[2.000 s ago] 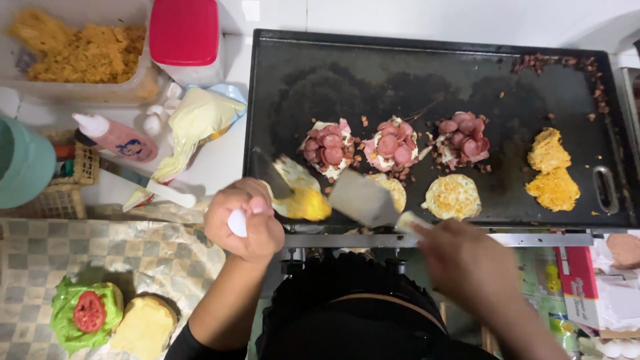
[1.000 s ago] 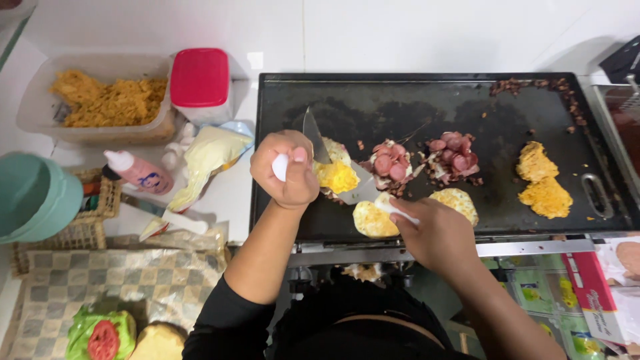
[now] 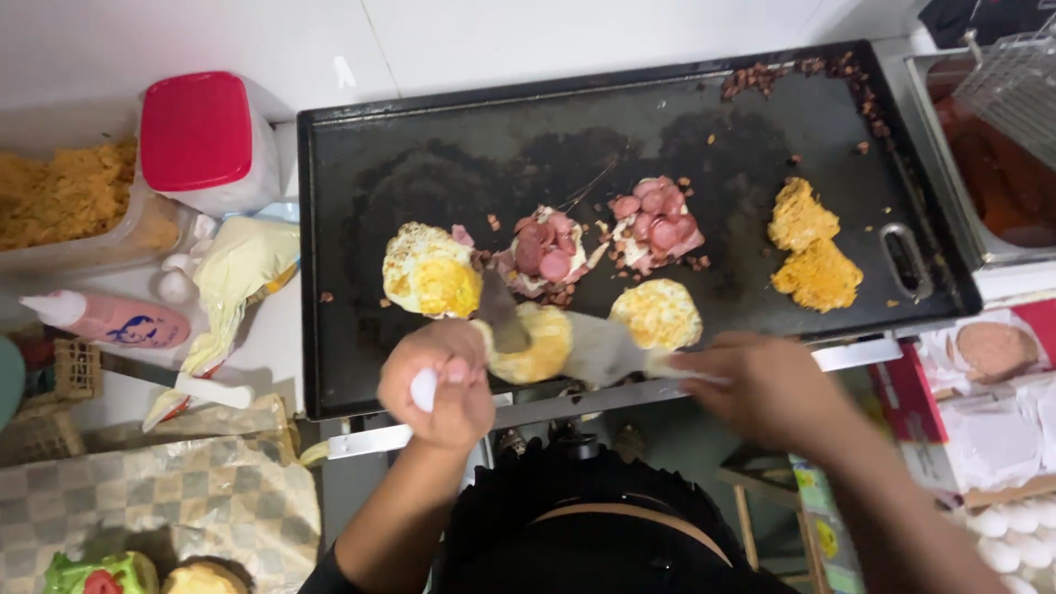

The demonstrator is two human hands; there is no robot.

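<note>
My left hand [image 3: 437, 384] grips the white handle of a spatula, whose metal blade [image 3: 500, 309] rests on the left edge of a fried egg [image 3: 538, 342]. From the right, my right hand [image 3: 755, 388] holds a second spatula by its pale handle, its wide blade [image 3: 598, 346] against that egg's right side. A browned egg [image 3: 431, 268] with yolk showing lies at the griddle's left. Two piles of sliced sausage, the middle one [image 3: 546, 252] and the right one [image 3: 657, 221], sit behind. Another round egg [image 3: 657, 313] lies near the front edge.
The black griddle [image 3: 495, 107] also bears shredded orange food [image 3: 813, 252] and diced meat bits [image 3: 755, 80]. Leftward are a red-lidded tub [image 3: 195, 132], a pink squeeze bottle [image 3: 115, 319], a piping bag [image 3: 247, 260] and a knife [image 3: 210, 389]. Buns lie on checkered paper [image 3: 239, 487]; a fryer basket [image 3: 1019, 99] is at right.
The left egg, earlier without the sausage pile visible, now covers the leftmost pile's place. The spatulas have moved from it to the middle egg near the front edge.
</note>
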